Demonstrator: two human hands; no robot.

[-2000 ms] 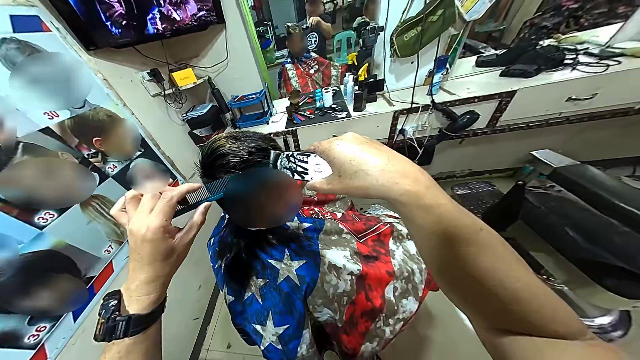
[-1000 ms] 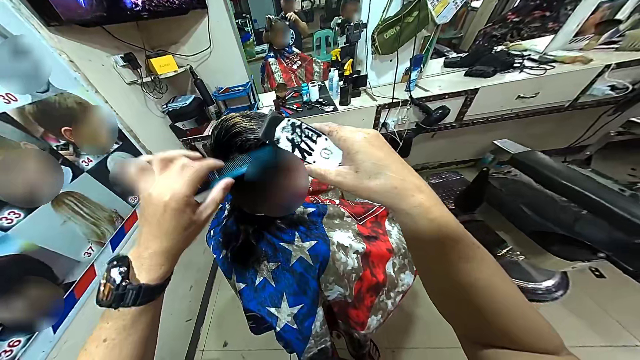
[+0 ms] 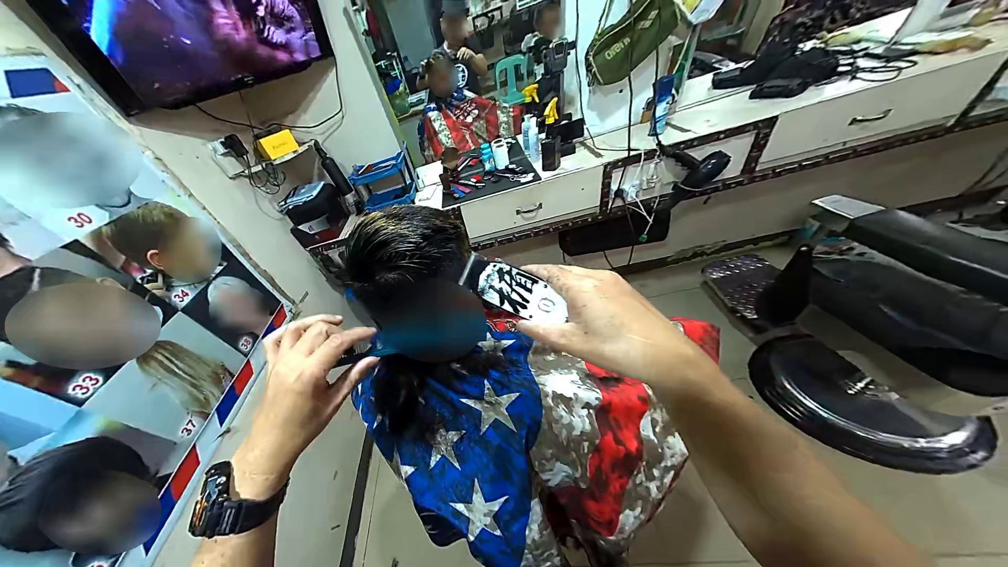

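My right hand (image 3: 606, 315) grips a hair clipper (image 3: 516, 291) with a white, black-marked body, its head end beside the seated person's dark hair (image 3: 405, 244). On the other side of the head, my left hand (image 3: 315, 370) pinches a comb (image 3: 354, 358) between thumb and fingers; a blurred patch hides most of the comb. A barber's cape (image 3: 488, 433) with white stars on blue and red camouflage stripes covers the person. Cut dark hair (image 3: 402, 394) lies on the cape's upper part.
A counter (image 3: 488, 209) with combs, scissors and bottles stands ahead under a mirror (image 3: 472, 79). A hair dryer (image 3: 701, 173) hangs at its front. To the right is a black barber chair (image 3: 906, 291). A haircut poster (image 3: 181, 315) covers the left wall, below a television (image 3: 197, 47).
The comb stood out clearly at the side of the head two seconds ago; now it is mostly hidden. More cut hair shows on the cape. Both hands stay beside the head.
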